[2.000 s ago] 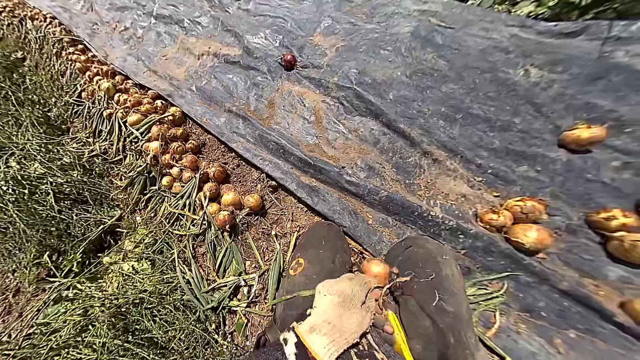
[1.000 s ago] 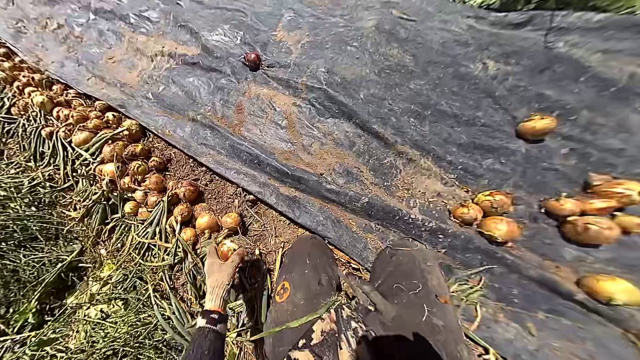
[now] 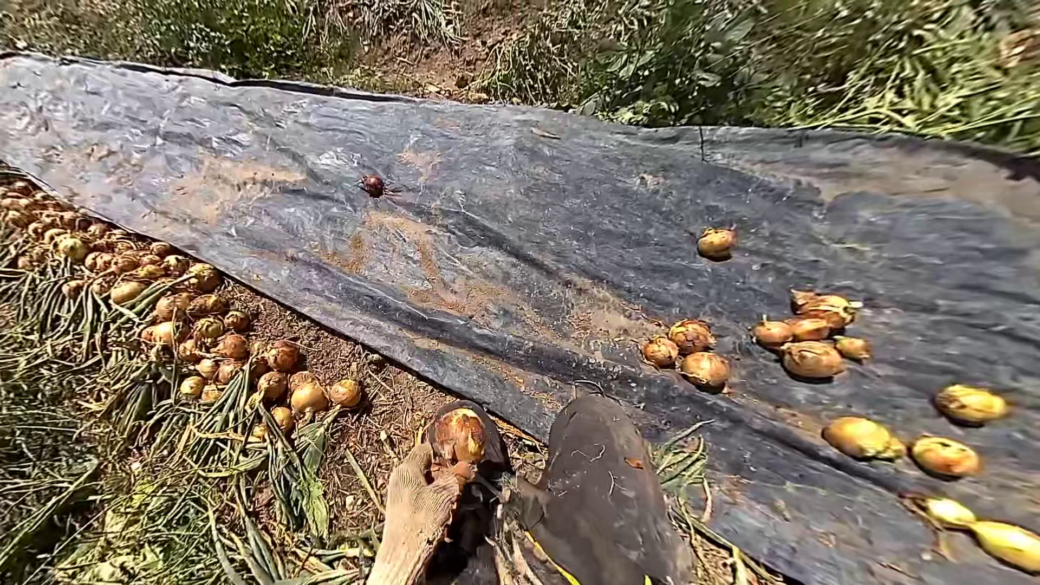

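Observation:
My left hand [image 3: 418, 508], in a tan knit glove with bare fingertips, grips a yellow-brown onion [image 3: 459, 435] in front of my left knee. Dark trousers cover my knees, the right knee [image 3: 605, 479] close beside the black plastic sheet [image 3: 504, 268]. At the bottom edge between my legs, a thin yellow-edged thing [image 3: 552, 559] shows in part; what it is cannot be made out. My right hand cannot be clearly told apart from the dark, patterned shapes there. The nearest loose onion on the ground is a yellow one [image 3: 346, 393] at the right end of the row.
A long row of onions [image 3: 231, 347] with green tops [image 3: 236, 431] lies left of the sheet. On the sheet rest a dark red onion [image 3: 373, 186], a lone yellow onion [image 3: 717, 243], a brown group [image 3: 812, 359] and several yellow ones [image 3: 863, 439]. Weeds [image 3: 666, 65] border the far edge.
One second ago my left hand was at an onion by the row's end; now it holds an onion at my left knee. The view has tilted up. More onions show at the right.

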